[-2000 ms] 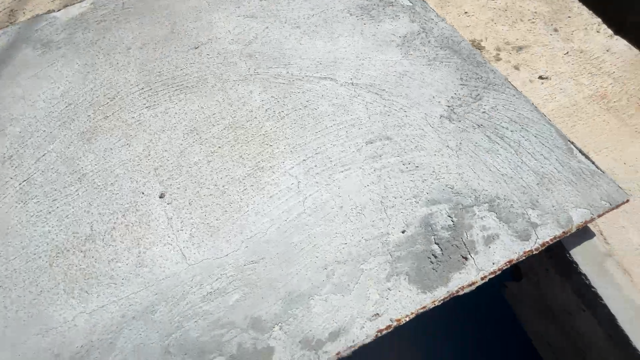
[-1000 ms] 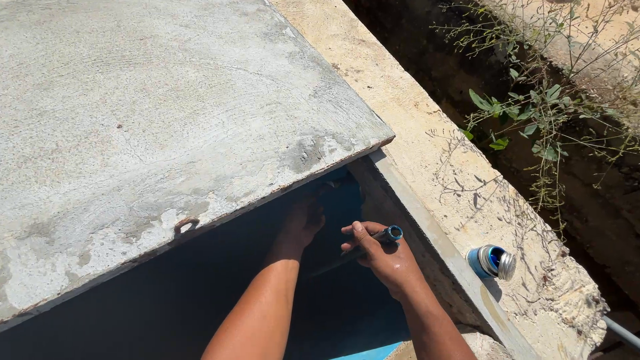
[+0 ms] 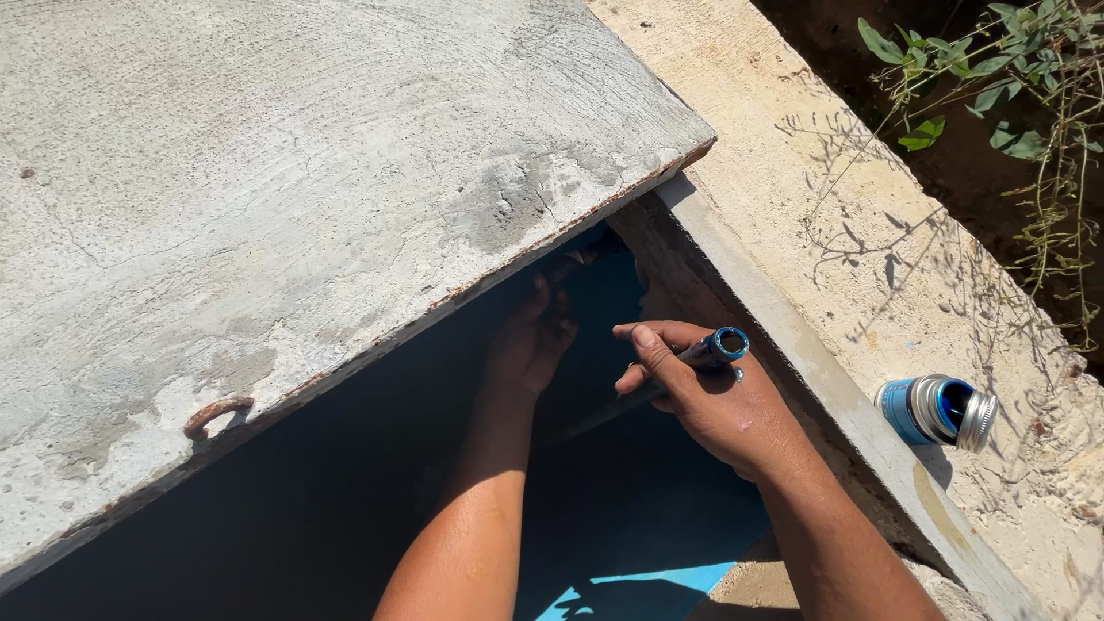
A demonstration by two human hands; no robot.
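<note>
My right hand (image 3: 699, 388) holds a dark pipe (image 3: 718, 348) between thumb and fingers; its open end, ringed with wet blue, points up and its length runs down into the shaded opening. Deeper in shadow, under the edge of the concrete slab (image 3: 362, 172), my left hand (image 3: 530, 336) reaches up with curled fingers near a dark pipe fitting (image 3: 573, 259) by the inner wall. Whether that hand grips the fitting is too dark to tell. An open blue can (image 3: 910, 410) lies tilted on the ledge to the right, its metal lid (image 3: 977, 421) against its mouth.
A rusty iron loop (image 3: 217, 416) sticks out of the slab's edge. The rough concrete ledge (image 3: 742, 121) borders the opening on the right, with a leafy plant (image 3: 1000, 86) hanging over a dark gap beyond it. Sunlit blue surface (image 3: 638, 591) shows low in the opening.
The view has moved from the slab alone to the opening, then closer. Both hands, out of view two seconds ago, are at the opening; the right one held the pipe one second ago too.
</note>
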